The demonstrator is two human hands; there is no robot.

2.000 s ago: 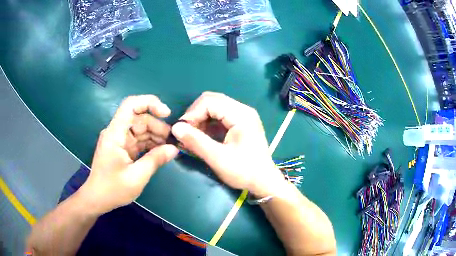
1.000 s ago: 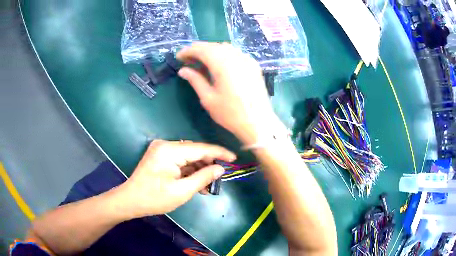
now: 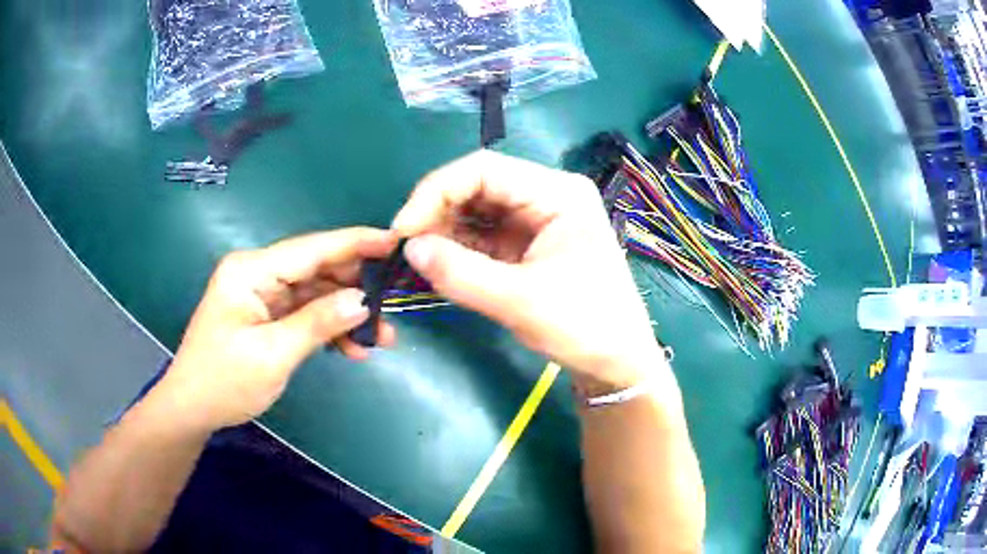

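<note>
My left hand (image 3: pixel 287 308) grips a black connector housing (image 3: pixel 371 308) between thumb and fingers, low over the green table. Yellow, white and dark wires (image 3: pixel 417 300) leave its right side and pass under my right hand. My right hand (image 3: pixel 492 254) pinches at the upper end of the connector with thumb and index finger. A dark piece shows there, mostly hidden by the fingertips; I cannot tell whether it is a separate part.
Two clear zip bags, left (image 3: pixel 233 54) and right (image 3: pixel 487 49), lie at the top with black parts at their mouths. A fanned harness pile (image 3: pixel 703 227) lies right of centre, a darker harness pile (image 3: pixel 810 454) lower right. Bins (image 3: pixel 936 314) stand along the right edge.
My right hand has come back from the left bag's loose parts to the connector in my left hand. The loose parts lie differently, and the view has shifted.
</note>
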